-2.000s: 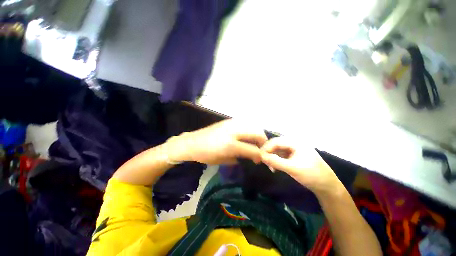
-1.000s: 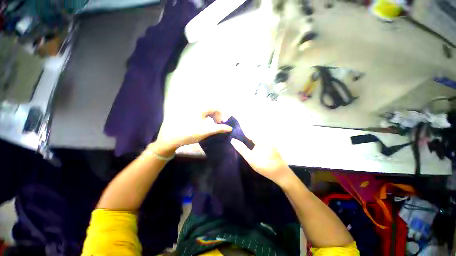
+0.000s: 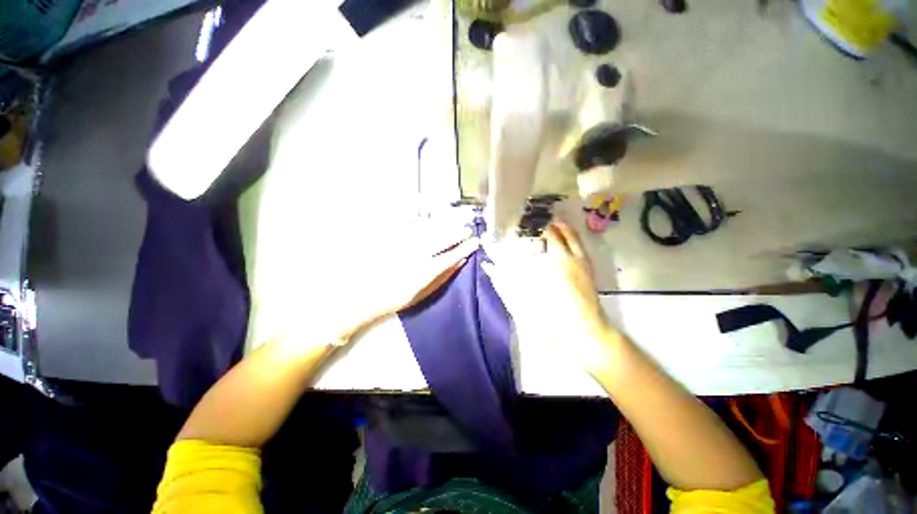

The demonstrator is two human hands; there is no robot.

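Note:
A dark purple fabric panel runs from the presser foot down over the table's front edge to my lap. My left hand holds its left side, with the fingertips just below the foot. My right hand is on the right of the cloth. One digit reaches the cloth's top end and other fingers are raised beside the dark parts right of the needle. Glare washes out this hand, so its grip is unclear. The off-white sewing machine stands at top centre-right.
A long white rounded bar crosses the upper left. More purple cloth hangs over the left front edge. Black-handled scissors and a small yellow and pink tool lie right of the needle. Dark strips lie at the right table edge.
Both hands have moved from near the lap up onto the table, with the cloth's top end now at the presser foot. The view has shifted, showing more of the machine.

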